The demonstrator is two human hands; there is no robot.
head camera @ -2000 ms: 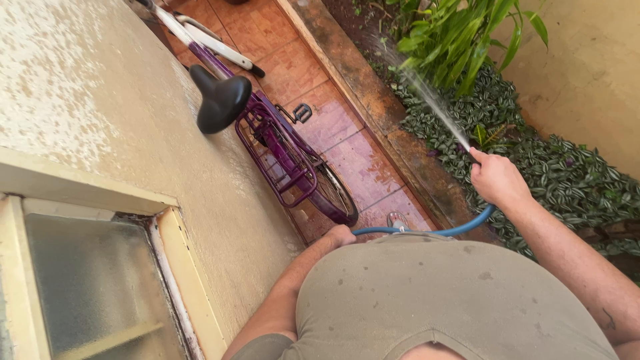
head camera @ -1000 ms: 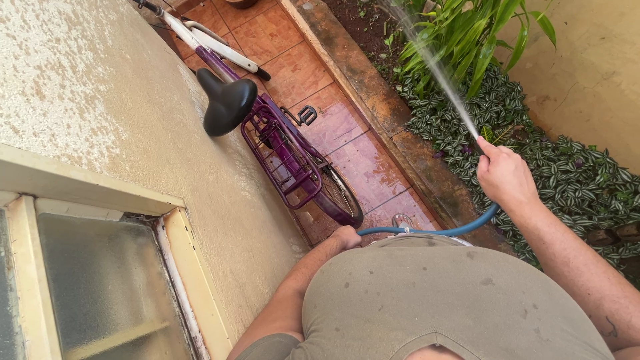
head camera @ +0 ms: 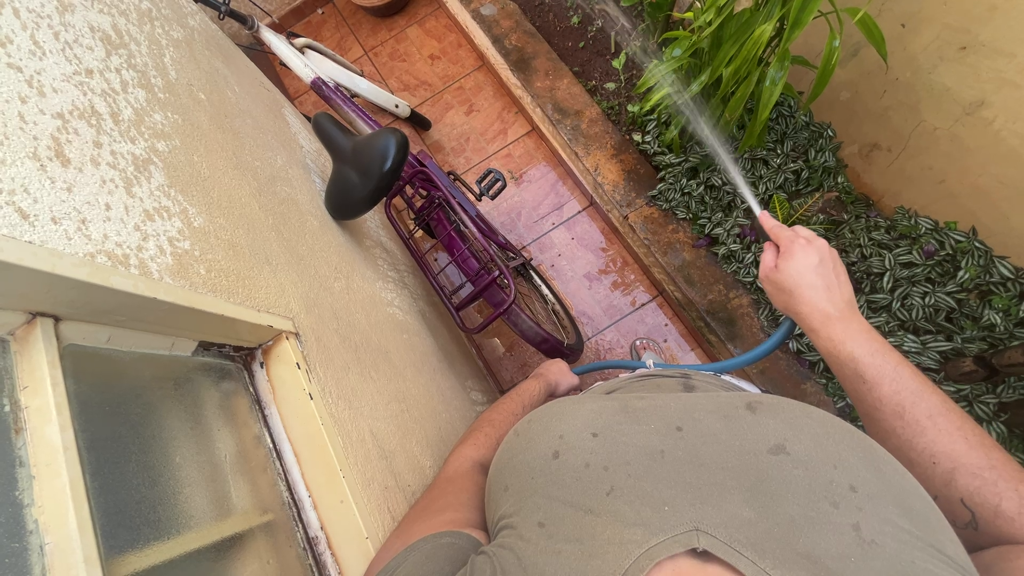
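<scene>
My right hand is closed around the end of a blue garden hose, and a jet of water sprays from it toward the upper left, over the planting bed. Lower down, my left hand grips the same hose near my waist, close to the bicycle's rear tyre. The hose runs across the front of my body between both hands. Green strappy leaves and striped ground-cover plants lie beyond and beside my right hand.
A purple and white bicycle with a black saddle stands along the textured wall. Wet terracotta tiles lie beneath it, bordered by a raised masonry curb. A frosted window is at lower left; a pot stands at the top.
My right hand has risen slightly from its place two seconds ago, and the water jet now reaches farther toward the top of the view. My left hand keeps its hold on the hose.
</scene>
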